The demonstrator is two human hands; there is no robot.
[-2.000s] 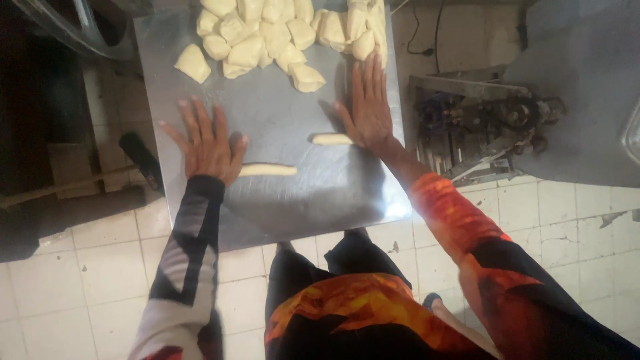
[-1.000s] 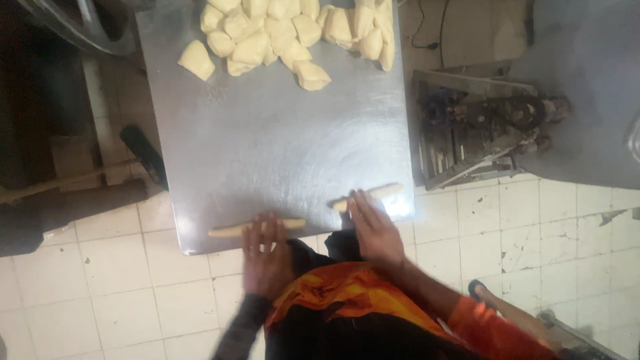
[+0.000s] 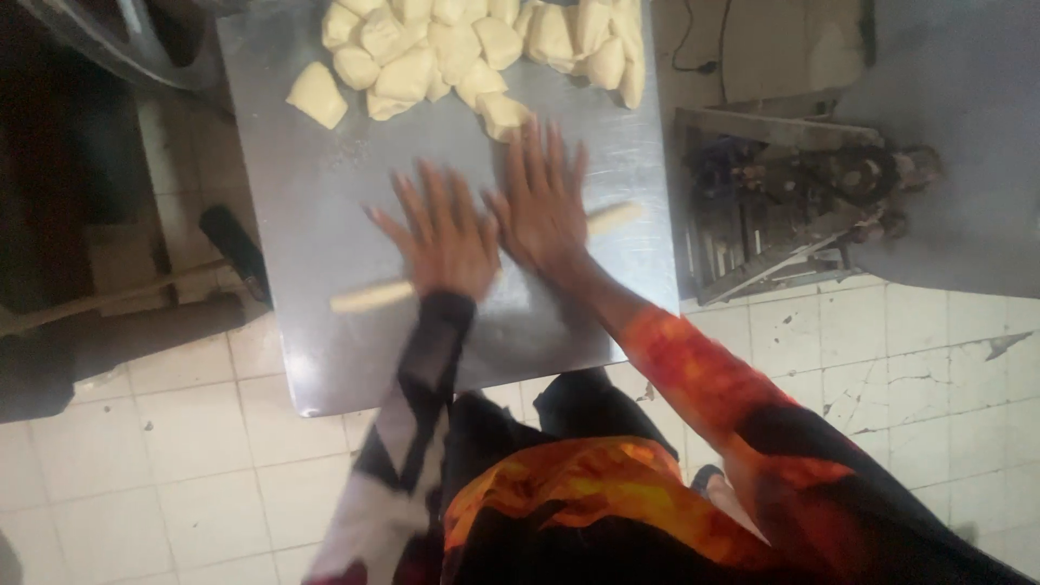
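Note:
My left hand (image 3: 447, 236) lies palm down with fingers spread over a thin dough rope; the rope's left part (image 3: 372, 296) sticks out beside the palm. Close to its right, my right hand (image 3: 543, 199) is also flat and spread, with a strip of dough (image 3: 615, 218) showing past its right edge. Whether these are one rope or two is hidden under the hands. Both hands are slightly blurred. Cut lumps of pale dough (image 3: 404, 75) are heaped at the far side of the metal tabletop (image 3: 325, 219), and a single lump (image 3: 318, 96) sits apart on the left.
A metal frame with a motor-like mechanism (image 3: 861, 175) stands right of the table, near a large grey surface (image 3: 967, 146). A dark handle-like object (image 3: 234, 244) is close to the table's left edge. Pale floor tiles (image 3: 195, 504), some cracked, show below.
Both hands have moved from the table's near edge forward onto its middle and now lie close together. Two separate dough ropes showed near that edge one second ago.

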